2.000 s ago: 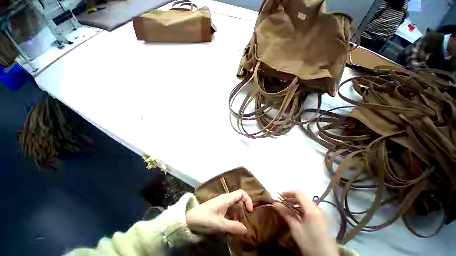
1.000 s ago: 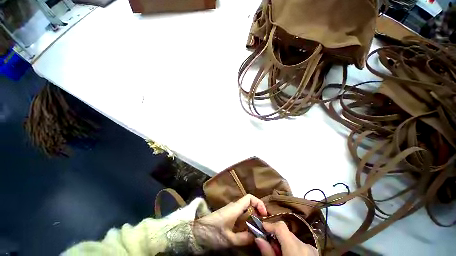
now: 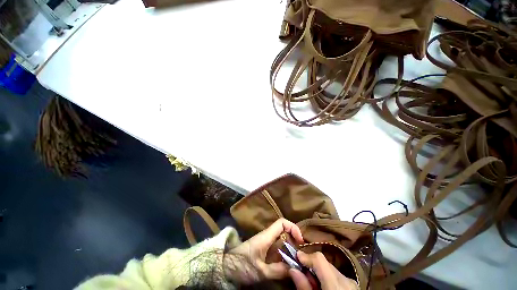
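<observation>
A soft brown bag (image 3: 297, 199) lies at the near table edge, its opening with a shiny zipper line towards me. My left hand (image 3: 263, 249) pinches the bag's edge near the opening. My right hand (image 3: 323, 272) holds small silvery snips (image 3: 290, 256), blades apart and pointing up-left at the edge beside my left fingers. The snips' grip is mostly hidden in my palm. A thin black cord (image 3: 374, 224) lies loose over the bag's strap to the right.
Stacked bags (image 3: 374, 20) with hanging strap loops lie at the top centre of the white table (image 3: 198, 73). A tangled brown bag pile (image 3: 482, 113) lies right. A bundle of brown strips (image 3: 65, 139) hangs beyond the left table edge, near a blue container (image 3: 16, 76).
The view has tilted down, so the stacked bags sit higher. Since two seconds ago, the snips have come into clear view between my hands, and the bag's opening and black cord show more.
</observation>
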